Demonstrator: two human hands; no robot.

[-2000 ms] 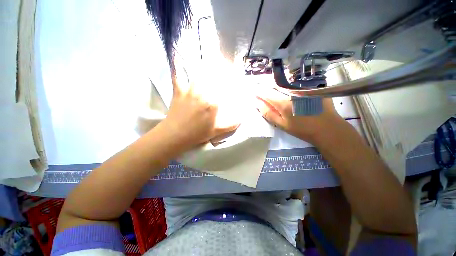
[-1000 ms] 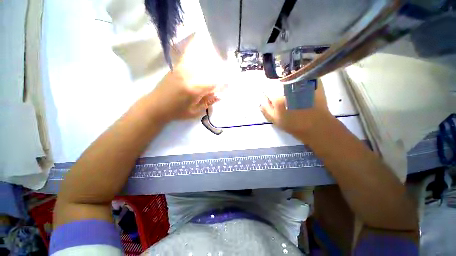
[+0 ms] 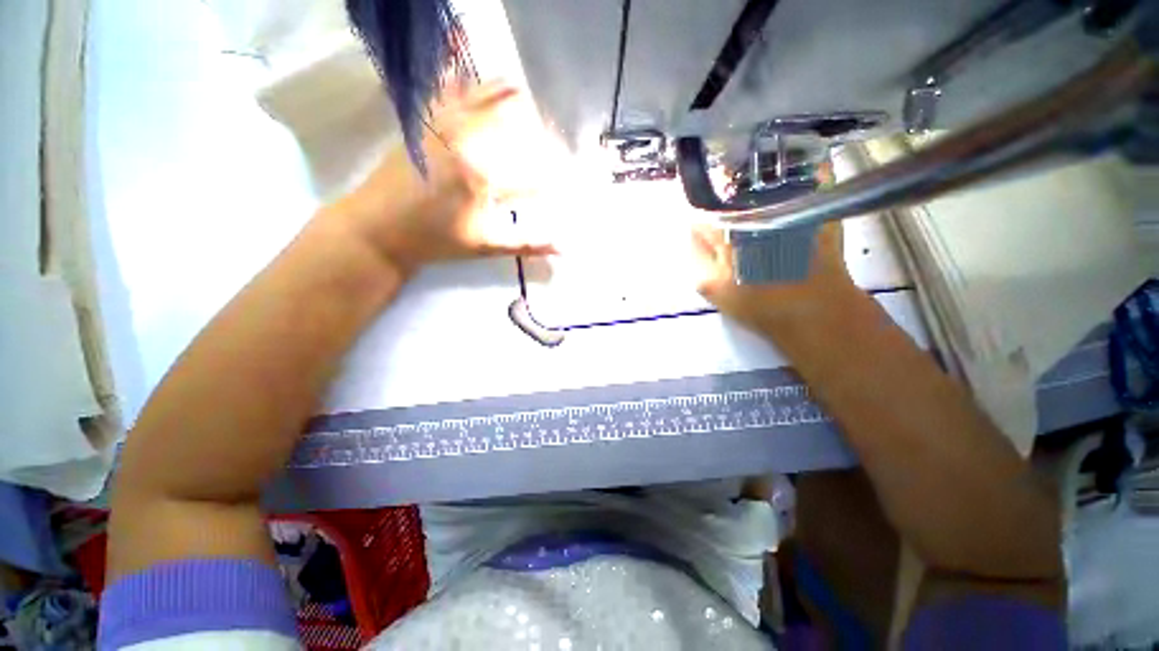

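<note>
My left hand point(image 3: 445, 204) lies left of the needle area, fingers spread, partly washed out by the lamp. A cream fabric piece point(image 3: 333, 112) lies behind and left of it; whether the hand touches it is unclear. My right hand point(image 3: 782, 286) is right of the presser foot point(image 3: 642, 155), partly hidden by the grey block point(image 3: 773, 254); its fingertips are lost in glare, so its hold cannot be told. Any fabric under the foot is overexposed. The curved lever point(image 3: 535, 323) lies flat on the bed in front of the left hand.
Cream fabric stacks lie at the left point(image 3: 64, 293) and right point(image 3: 1004, 267). Dark blue scissor handles point(image 3: 1135, 350) are at the far right. A dark tuft point(image 3: 404, 64) hangs at upper left. The ruler edge point(image 3: 572, 432) runs in front. A red basket point(image 3: 388, 566) is below left.
The cream panel seen in front of the foot two seconds ago has gone from there, uncovering the lever. Since one second ago my left hand has opened its fingers.
</note>
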